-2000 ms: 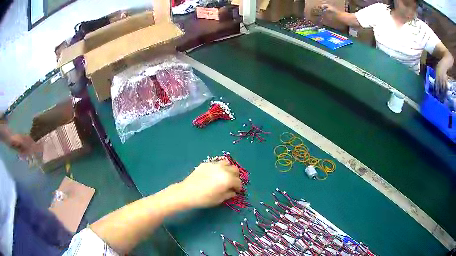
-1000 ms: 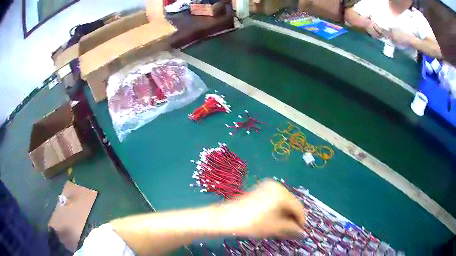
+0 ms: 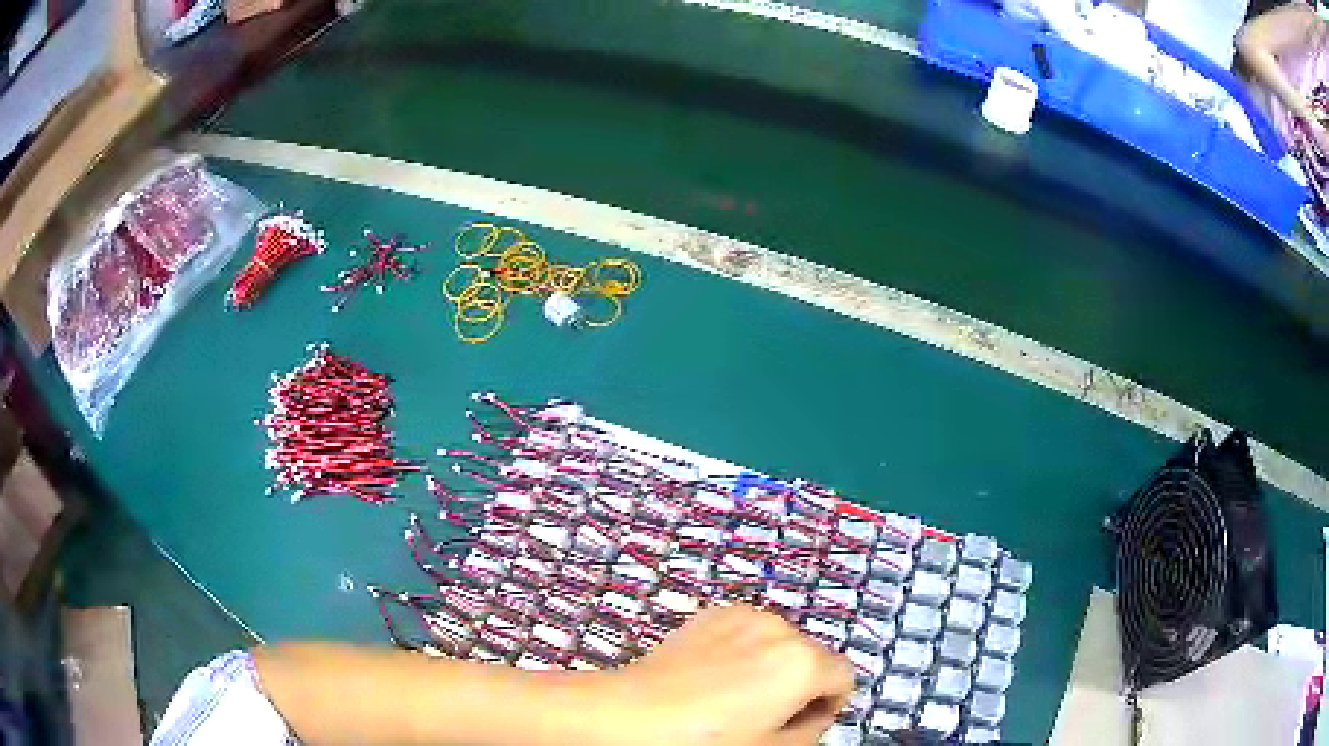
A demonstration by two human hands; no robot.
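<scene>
Silver-grey blocks (image 3: 918,619) lie in tight rows at the lower middle. Red and black wire leads (image 3: 641,539) cross the left and middle rows; the right-hand blocks are bare. My left hand (image 3: 751,678) reaches in from the lower left, over the rows' near part, fingers curled down beside the bare blocks. Its fingertips are hidden, so I cannot tell whether it holds a lead. A heap of loose red leads (image 3: 332,427) lies left of the rows. My right hand is not in view.
A black fan (image 3: 1188,561) stands at the right by tan cardboard (image 3: 1086,678). Yellow rubber bands (image 3: 481,311), a small white part (image 3: 561,308), a tied lead bundle (image 3: 273,262) and a bag of leads (image 3: 139,277) lie behind. A blue bin (image 3: 1108,88) and a person are across the conveyor.
The view has swung right, bringing in the bare blocks and the fan. My left hand has gone from the lead heap to the rows, now near the bare blocks.
</scene>
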